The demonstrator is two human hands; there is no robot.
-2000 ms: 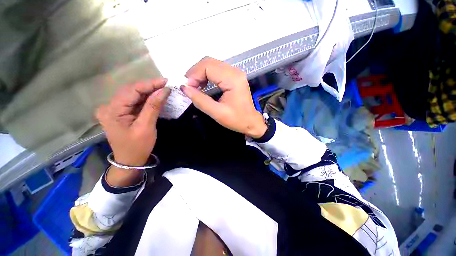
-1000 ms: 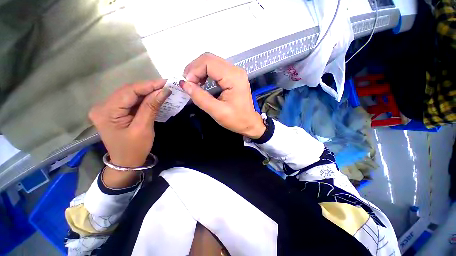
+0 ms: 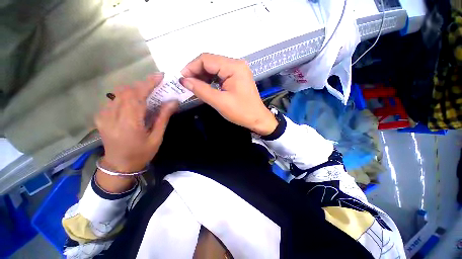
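A small white printed care label (image 3: 169, 91) lies between my hands at the table's front edge, its print showing. My right hand (image 3: 223, 86) pinches the label's upper right corner between thumb and forefinger. My left hand (image 3: 132, 119) is blurred, its thumb and fingers apart around the label's left part; contact there is unclear. The khaki garment piece (image 3: 66, 86) lies on the table to the left, partly behind my left hand. A small dark spot shows on it beside my left fingers.
The white table (image 3: 213, 30) has a ruler-marked front edge. A white plastic bag (image 3: 329, 66) hangs over that edge at right. Below are light blue cloth (image 3: 334, 121), a red plastic object (image 3: 386, 107) and, at lower left, a blue bin (image 3: 61, 207). Yellow-black checked cloth (image 3: 448, 76) is far right.
My left fingers have opened from their pinch on the label. The label has turned and now lies flatter towards the table edge, with more print showing. My right hand has shifted slightly.
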